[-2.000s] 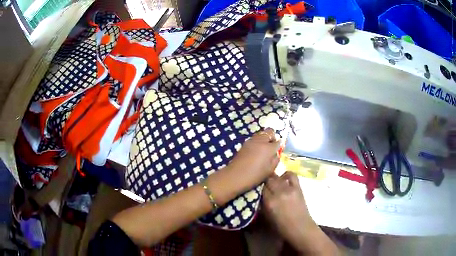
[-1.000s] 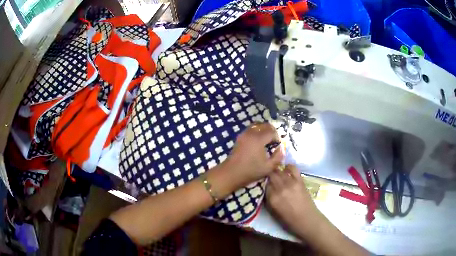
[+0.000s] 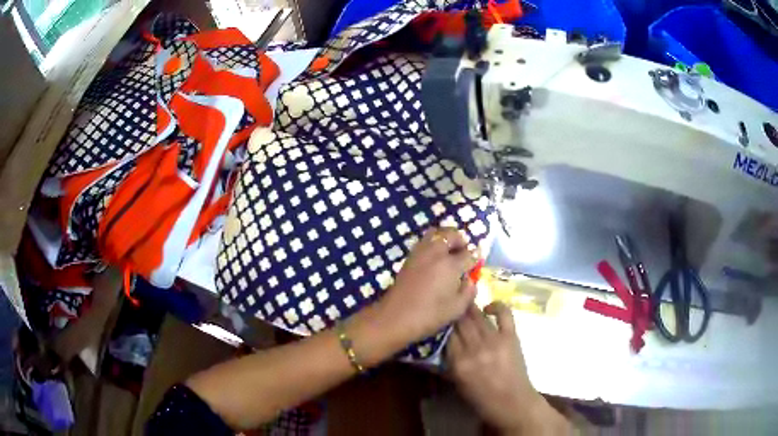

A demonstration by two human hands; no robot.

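Note:
A navy garment panel (image 3: pixel 333 221) with a cream clover-like print lies left of the needle, its right edge running to the presser foot (image 3: pixel 503 183). My left hand (image 3: pixel 435 277) is on the panel's right edge below the needle, fingers closed on the cloth. A bit of orange-red strip (image 3: pixel 475 272) shows at its fingertips. My right hand (image 3: pixel 486 349) is just below it, fingertips bent at the panel's edge near the left hand; what they pinch is hidden. The sewing machine (image 3: pixel 614 119) is off-white with a dark end.
Thread snips (image 3: pixel 633 268), red fabric strips (image 3: pixel 616 308) and dark-handled scissors (image 3: pixel 680 305) lie right of the needle. A heap of orange, white and navy pieces (image 3: pixel 153 204) is at left beside a cardboard box (image 3: pixel 64 111). Blue bins (image 3: pixel 704 43) stand behind the machine.
Since one second ago my left hand has moved slightly down, and the orange-red strip shows again at its fingertips. My right hand has moved slightly down and left. The view has shifted a little.

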